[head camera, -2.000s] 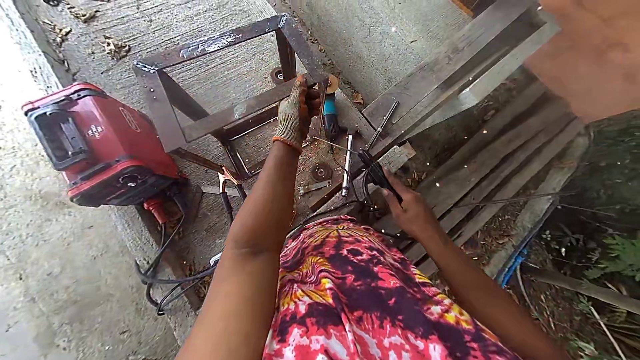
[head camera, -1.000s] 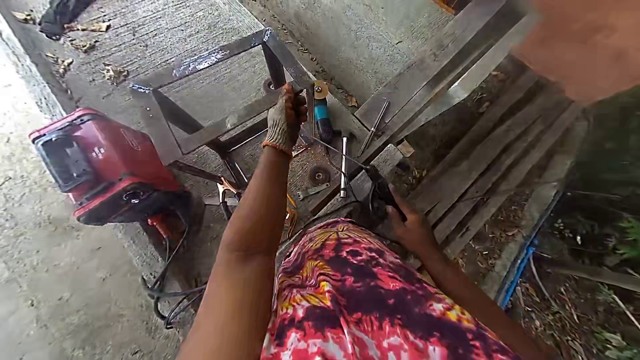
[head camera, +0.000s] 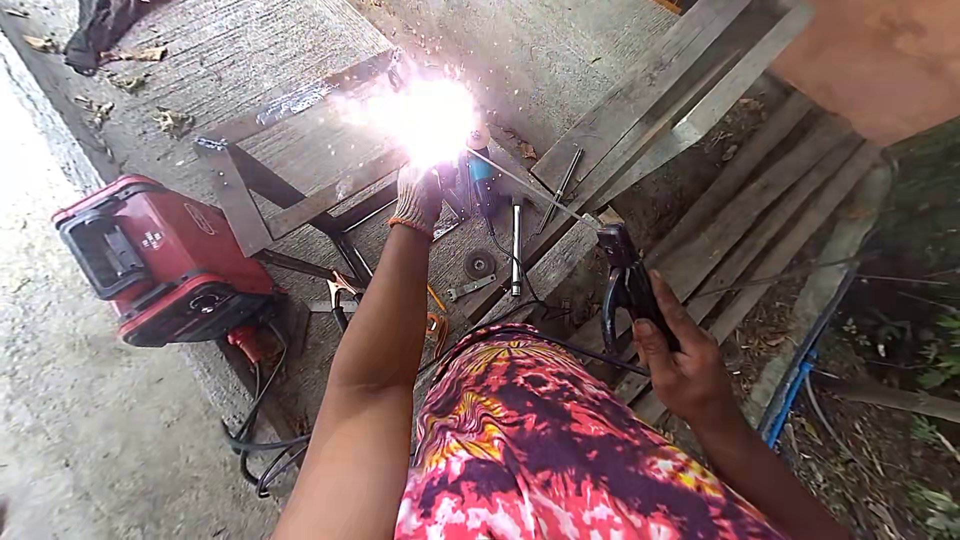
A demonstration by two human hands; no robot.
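My right hand (head camera: 679, 356) grips a black welding electrode holder (head camera: 634, 281). From its jaws a thin welding rod (head camera: 529, 185) runs up and left to a bright arc (head camera: 435, 120) with sparks. The arc is at the corner of a steel frame (head camera: 330, 199) made of angle bars. My left hand (head camera: 420, 196), in a knitted glove, is at the frame just below the glare; its fingers are washed out, so its grip cannot be seen. A ground clamp (head camera: 341, 289) with copper-coloured jaws is on a frame bar, left of my left forearm.
A red welding machine (head camera: 176, 259) stands at the left with black cables. An angle grinder (head camera: 482, 180), a metal tube (head camera: 517, 251), a grinding disc (head camera: 480, 263) and a flat spanner (head camera: 471, 288) lie near the frame. Wooden planks (head camera: 757, 217) extend on the right.
A bright arc with sparks has appeared at the frame corner, where none shows earlier. The electrode holder stays in my right hand, and my gloved left hand remains by the frame.
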